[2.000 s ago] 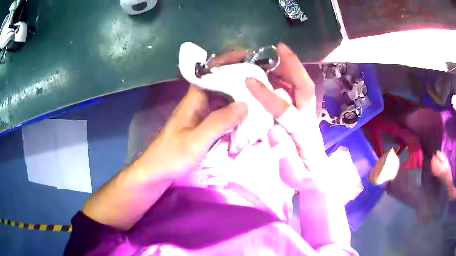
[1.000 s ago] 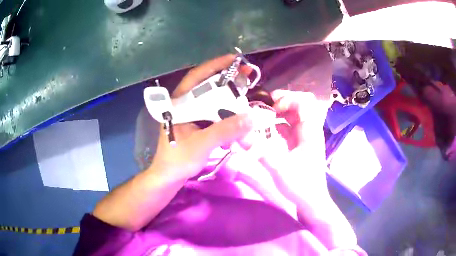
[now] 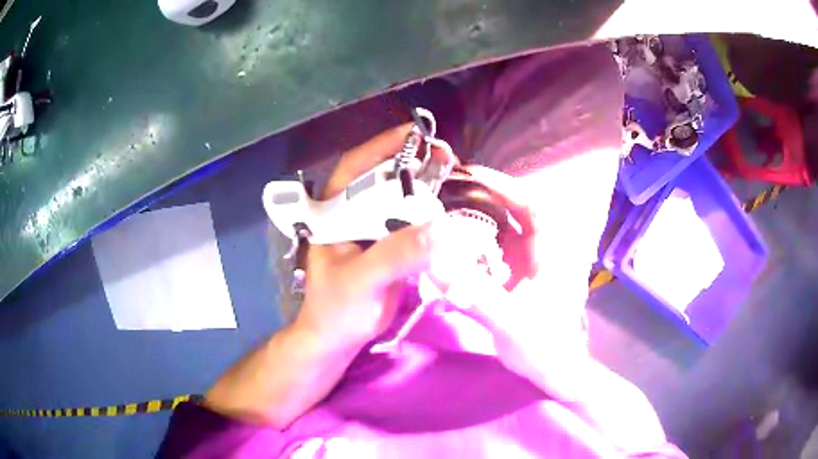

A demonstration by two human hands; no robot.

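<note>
A white toy motorcycle [image 3: 345, 215] is held over my lap, its rounded front end to the left and its wheel to the right. A silvery coil spring and a pale loop stick up near the wheel. My left hand [image 3: 359, 264] grips the body, with the thumb on the near side and fingers behind it. My right hand [image 3: 516, 251] is at the black-tyred wheel [image 3: 475, 199]; glare washes out much of it and hides the exact finger contact. A thin white stalk [image 3: 408, 324] sticks out below the body.
The green bench [image 3: 296, 67] curves across the top, with a white shell [image 3: 193, 9] and another white part [image 3: 16, 112] at left. A blue crate [image 3: 650, 184] of parts, a second blue crate [image 3: 717, 309] with a white sheet, and a red frame [image 3: 789, 170] stand at right.
The toy was first held body-up near the bench edge; it has turned, showing its underside parts, spring and wheel. My right hand has moved down to the wheel. The view has shifted.
</note>
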